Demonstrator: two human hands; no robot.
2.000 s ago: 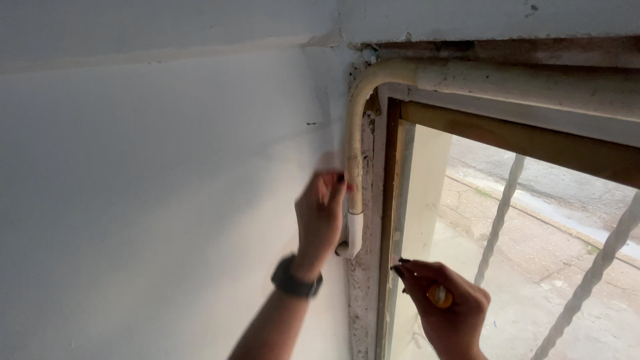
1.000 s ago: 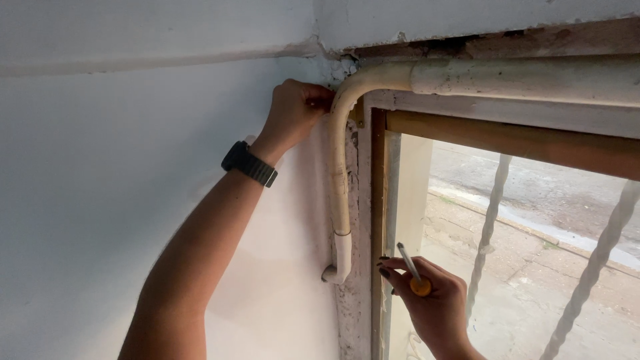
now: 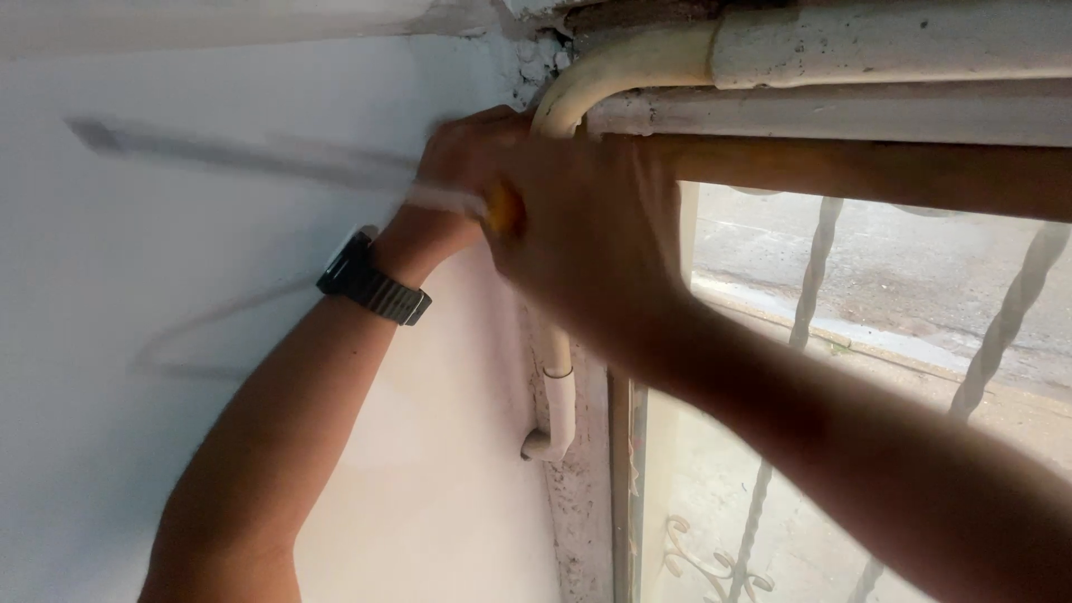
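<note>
My right hand [image 3: 586,226], blurred by motion, is closed around the orange handle [image 3: 505,207] of a screwdriver-like tool. Its long metal shaft [image 3: 285,167] points left across the wall. Behind it, my left hand [image 3: 481,159] is raised beside the bend of a cream plastic pipe [image 3: 603,79]; its fingers are hidden, so whether it grips anything does not show. A dark watch [image 3: 368,280] is on my left wrist. Below my right hand the pipe runs down to a short white elbow [image 3: 559,419] at the wall.
A thicker white pipe [image 3: 888,46] runs along the top above a wooden window frame [image 3: 879,176]. Twisted metal bars [image 3: 816,276] stand outside the glass, with paving beyond. Cracked plaster [image 3: 540,63] surrounds the upper corner, and a pale wall [image 3: 209,251] fills the left.
My right hand has moved up and left from beside the window frame to the pipe bend, carrying the tool. My left hand went from the lower pipe up to the bend earlier and remains there.
</note>
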